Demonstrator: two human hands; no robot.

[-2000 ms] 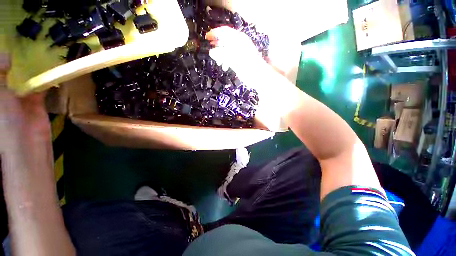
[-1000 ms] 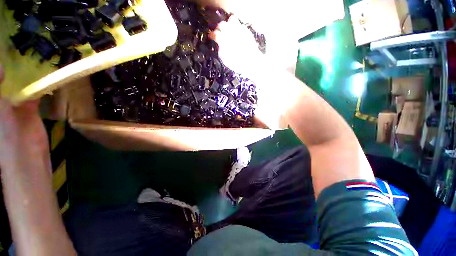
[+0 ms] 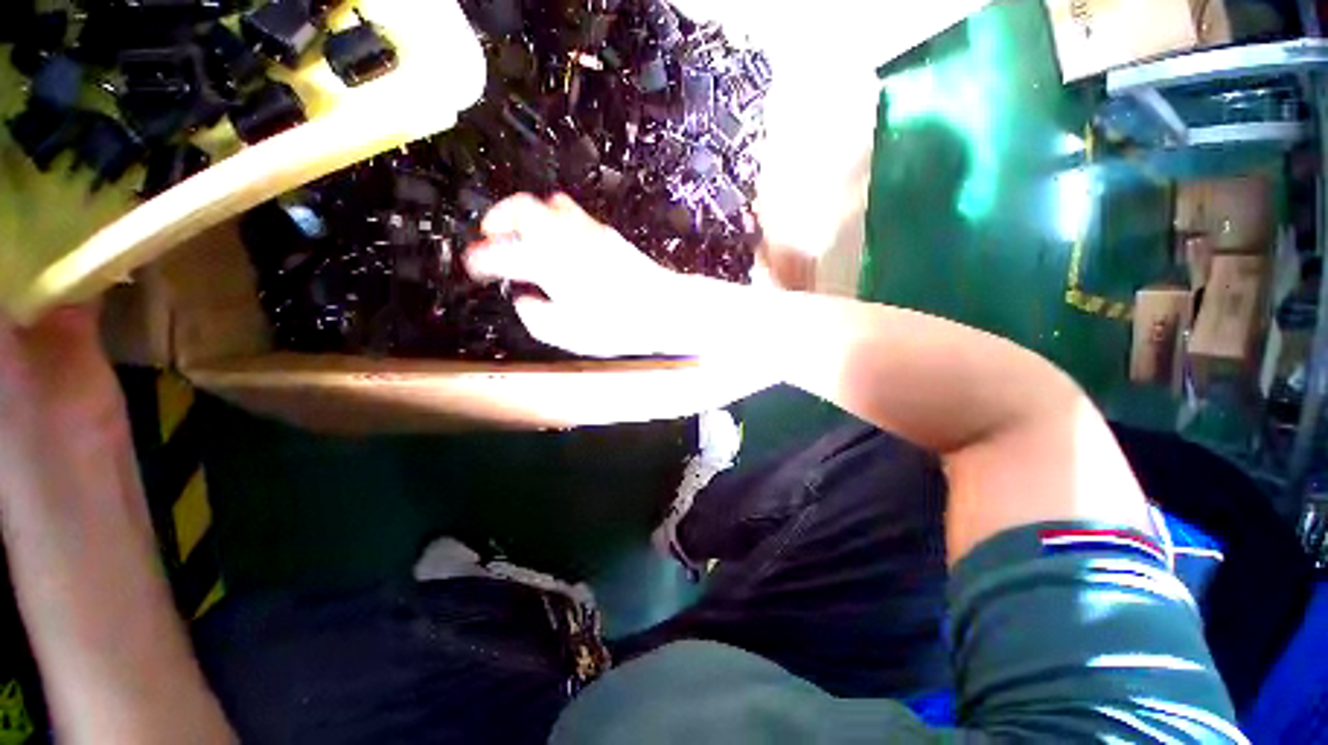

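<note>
A yellow plastic tray (image 3: pixel 277 156) with a pale raised rim is at the upper left, tilted, with several black components (image 3: pixel 268 111) on it. My left hand (image 3: pixel 56 342) is at the tray's near left corner, holding it; its fingers are hidden under the tray. An open cardboard carton (image 3: pixel 423 393) holds a heap of shiny black components (image 3: pixel 663 138) with metal legs. My right hand (image 3: pixel 571 274) is over the near part of the heap, bare and overexposed, with fingers bent towards the parts. Whether it pinches a part cannot be told.
A glaring white carton flap (image 3: pixel 816 131) is on the carton's right side. The green floor (image 3: pixel 961 189) has yellow-black tape. A metal rack (image 3: pixel 1209 70) and brown cartons (image 3: pixel 1231 306) are at the right. My legs and shoes (image 3: pixel 699 480) are below the open carton.
My right hand has moved from the far right of the heap to the left and nearer, uncovering parts there. The tray has shifted slightly to the left in view.
</note>
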